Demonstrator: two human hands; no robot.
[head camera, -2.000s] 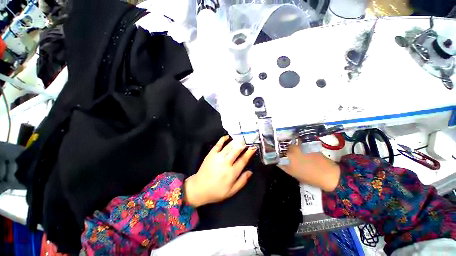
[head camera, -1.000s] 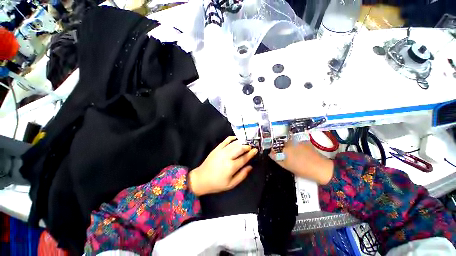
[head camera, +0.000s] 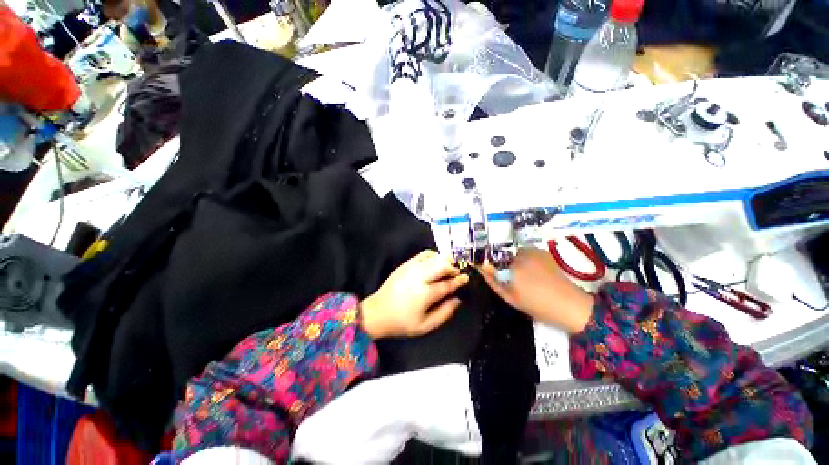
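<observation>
The black garment (head camera: 245, 245) lies heaped left of the needle, and part of it runs under both hands and hangs over the table's front edge. My left hand (head camera: 416, 295) presses on the cloth, its fingertips just left of the presser foot (head camera: 476, 250). My right hand (head camera: 536, 289) is at the right of the presser foot, fingertips pinching the cloth edge. Both hands' fingertips nearly meet in front of the needle area. The exact stitch point is hidden by the fingers and metal parts. The white sewing machine head (head camera: 627, 173) with a blue stripe stands behind the hands.
Red-looped scissors (head camera: 578, 258), black-handled scissors (head camera: 662, 272) and a red-handled tool (head camera: 734, 296) lie right of my right hand. Bottles (head camera: 607, 50) and a plastic bag (head camera: 495, 64) stand behind the machine. A grey round-faced device (head camera: 27, 283) is at the left. A ruler strip (head camera: 582, 398) edges the table.
The view has shifted, showing more of the machine's right end and the bottles. My right hand has moved slightly left, closer to my left fingertips. The garment heap keeps its shape.
</observation>
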